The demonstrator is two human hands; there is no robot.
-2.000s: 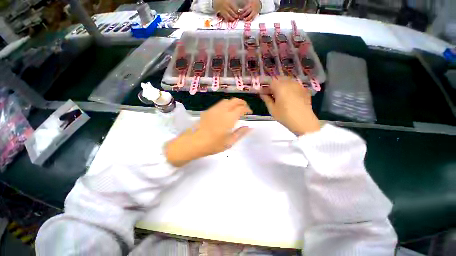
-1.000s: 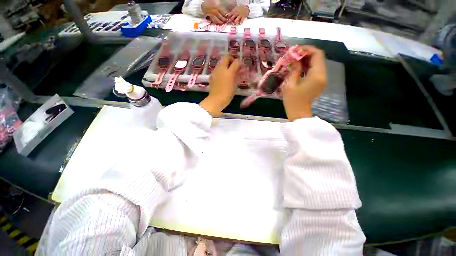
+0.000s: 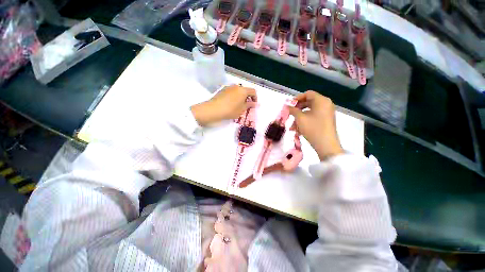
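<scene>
Three pink smartwatches are over the white work mat (image 3: 143, 106). The left smartwatch (image 3: 247, 136) lies screen up, its lower strap pointing at me. My left hand (image 3: 231, 102) pinches its upper strap end. The middle smartwatch (image 3: 275, 132) has its dark screen up, and my right hand (image 3: 318, 119) holds its upper strap end between thumb and fingers. A third smartwatch (image 3: 291, 158) lies turned at a slant below my right hand, its strap pointing down left; its upper strap end runs up by the fingers, contact unclear.
A pump bottle (image 3: 209, 66) stands at the mat's far edge. Beyond it, a blister tray (image 3: 329, 70) holds rows of pink watches. A parts box (image 3: 69, 52) is at the far left. A bubble bag (image 3: 390, 82) lies right of the tray.
Both hands have come back from the tray to the mat, bringing pink watches onto it. The view has tilted down and turned, so the tray now shows at the upper right.
</scene>
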